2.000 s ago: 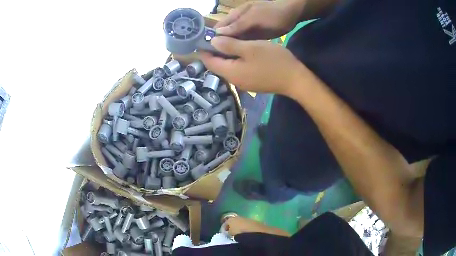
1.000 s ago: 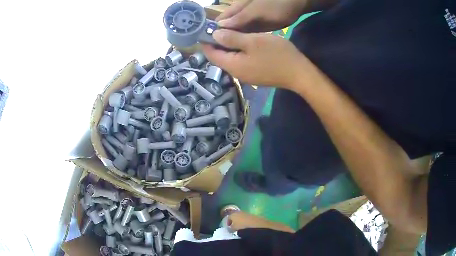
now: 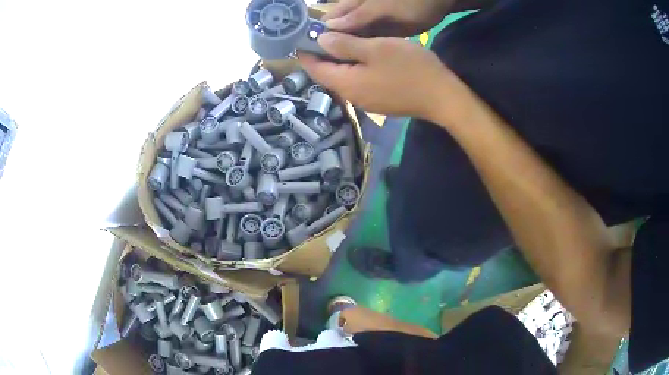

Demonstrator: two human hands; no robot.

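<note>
A grey handheld fan body (image 3: 277, 29) is held at the top edge of the picture, with the spokes and round centre of its head in view. A small dark switch panel with a bright spot shows on its handle. My left hand (image 3: 370, 77) is bare and closed around the handle from below. My right hand (image 3: 385, 15) is bare, cut off by the top edge, with its fingers on the handle beside the panel. A large round-bulging carton (image 3: 145, 187) heaped with grey fan bodies (image 3: 268, 189) stands below the hands.
A second carton (image 3: 290, 311) of grey fan bodies stands at the bottom left. Another person's hand (image 3: 351, 319) holds a grey part beside it, with a dark sleeve. A carton of small white parts (image 3: 544, 322) is at the lower right. The floor (image 3: 367, 293) is green.
The held fan body and both hands are slightly higher and further right in the picture. The cartons have also shifted slightly, so the view has moved. The grip looks the same.
</note>
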